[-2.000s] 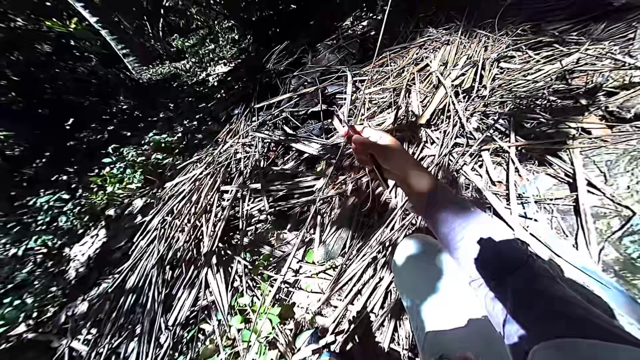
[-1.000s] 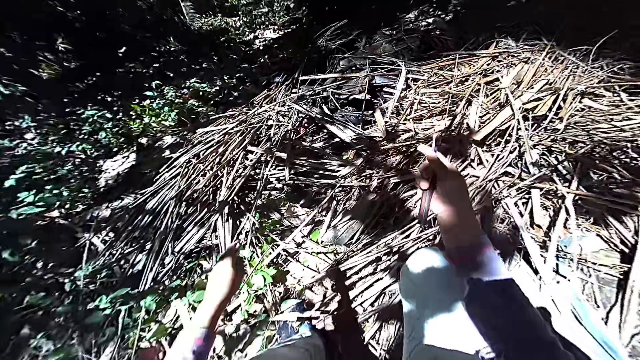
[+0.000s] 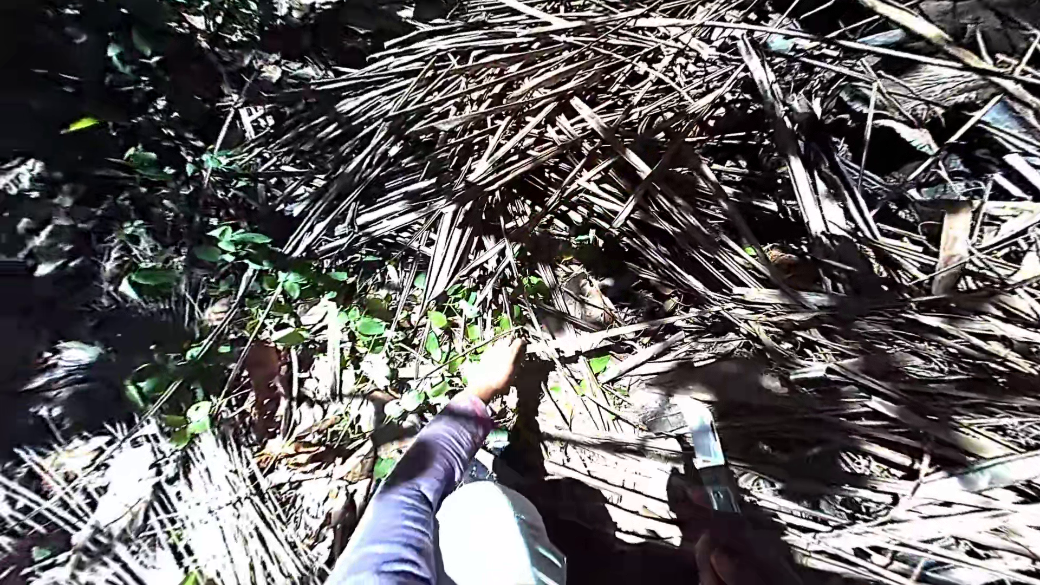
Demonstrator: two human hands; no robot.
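Observation:
My left hand (image 3: 497,366) reaches down among small green-leaved plants (image 3: 431,333) at the lower edge of a heap of dry palm-like leaf strips (image 3: 520,138). Its fingertips touch or nearly touch thin stems; glare hides whether it grips any. At the lower right, in deep shadow, my right hand (image 3: 723,552) is closed around the dark lower part of a knife-like tool (image 3: 704,435), whose bright flat blade points up and away. Shadow hides most of that hand.
More dry strips (image 3: 236,512) lie at the lower left, with leaf litter between. Longer stalks (image 3: 951,49) cross the upper right. My light-clad knee (image 3: 496,532) is at the bottom centre. Dark undergrowth (image 3: 154,276) stands at the left.
My left hand, out of view two seconds ago, is now at the plants below the heap. My right hand has moved from over the heap to the lower right. The view has shifted.

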